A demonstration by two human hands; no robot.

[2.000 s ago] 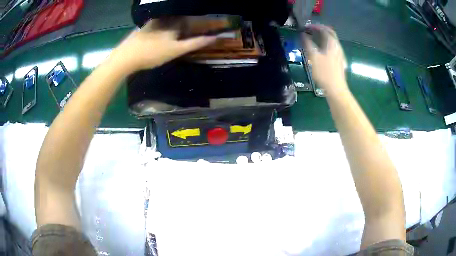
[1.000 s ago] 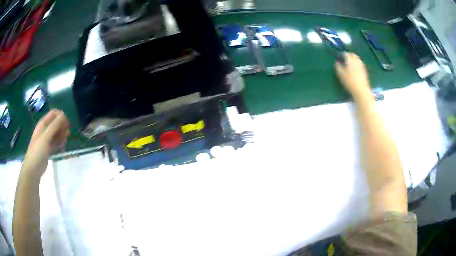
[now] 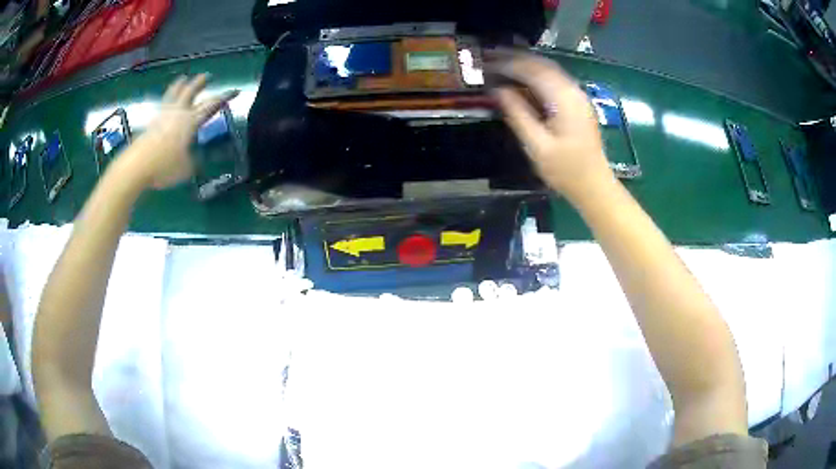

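Note:
A phone frame with a blue patch (image 3: pixel 353 62) lies across the orange-brown nest (image 3: pixel 426 75) on the black platform of the press (image 3: pixel 367 151). My right hand (image 3: pixel 550 119) is at the right end of this frame, its thumb and fingers close around that end. The fingertips are blurred, so I cannot tell if they grip it. My left hand (image 3: pixel 165 137) is blurred over the belt left of the press, fingers spread. Another phone frame (image 3: pixel 218 158) lies just right of it, partly under the fingertips.
The front panel has a red button (image 3: pixel 416 250) between yellow arrows. More phone frames lie on the green belt (image 3: pixel 678 183) at left and right. A red tray (image 3: pixel 105 41) is at the far left. White covering (image 3: pixel 422 376) lies nearest me, with small white round pieces (image 3: pixel 489 290) below the panel.
The view has swung back to centre on the press. My right hand has moved from the right part of the belt to the nest. A phone frame now shows in the nest.

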